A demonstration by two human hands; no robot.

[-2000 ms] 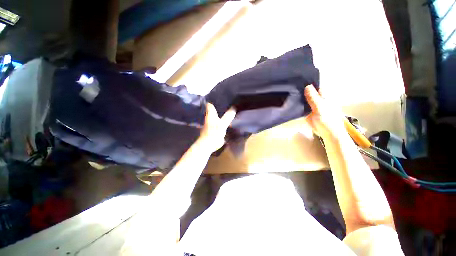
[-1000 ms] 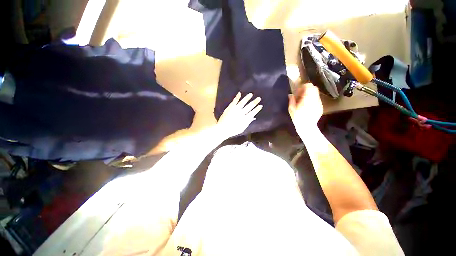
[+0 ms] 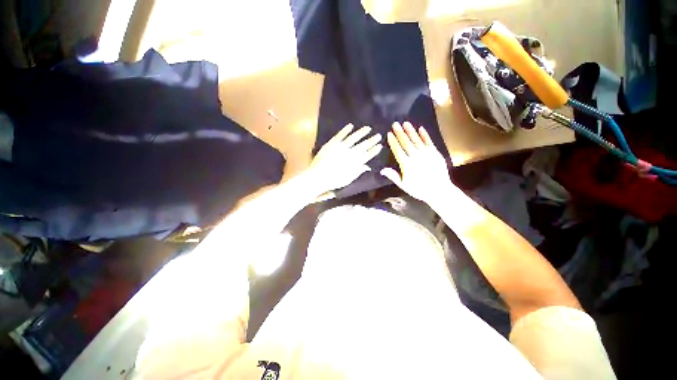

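Observation:
A dark navy garment panel (image 3: 371,74) lies spread on the tan pressing table (image 3: 271,100), running from its front edge to the far side. My left hand (image 3: 345,157) lies flat on the panel's near left part, fingers apart. My right hand (image 3: 416,159) lies flat on its near right part, fingers a little apart. Neither hand grips anything. The steam iron (image 3: 494,85), with a yellow-orange handle, stands parked to the right of the panel, not touched by a hand.
A large stack of navy pieces (image 3: 148,141) covers the left of the table. A blue hose and a coiled cord (image 3: 616,137) run from the iron off right. A dark and white scrap (image 3: 597,93) lies at the right corner. Cloth scraps and something red (image 3: 609,174) are below.
Since two seconds ago the panel held between both hands has been laid flat. In the last second my right hand has moved left from the panel's right edge onto it.

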